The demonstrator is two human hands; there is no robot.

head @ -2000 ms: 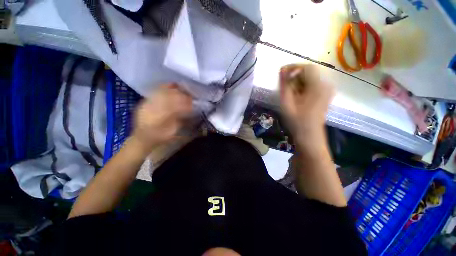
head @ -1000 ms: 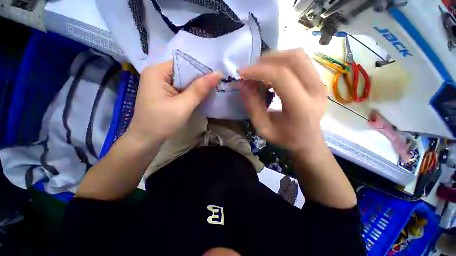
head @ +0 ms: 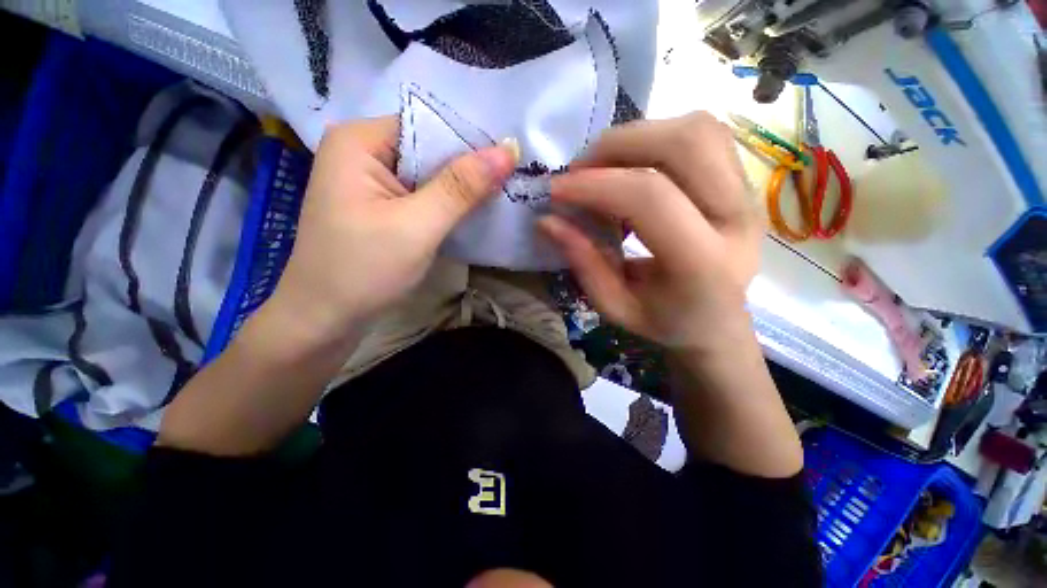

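Observation:
A pale grey-white garment panel (head: pixel 505 98) with dark textured bands hangs over the table's front edge above my lap. My left hand (head: pixel 385 218) grips its left part, with the thumb on top beside a stitched triangular corner. A short dark fuzzy seam edge (head: pixel 530 184) lies between my two hands. My right hand (head: pixel 666 218) is at the right end of that seam, with fingertips at the fabric. Whether its fingers pinch the cloth or a thread is too small to tell.
Orange-and-red-handled scissors (head: pixel 809 190) lie on the white table, with a small green-and-yellow tool (head: pixel 767 142) beside them. The JACK sewing machine (head: pixel 936 138) is at upper right. A pink cloth strip (head: pixel 886 310) lies near the table edge. Blue baskets stand left (head: pixel 255 247) and right (head: pixel 844 505).
From a blurred, raised position apart from the cloth, my right hand has come to the seam. My left hand now holds the panel spread, and the green-and-yellow tool shows beside the scissors.

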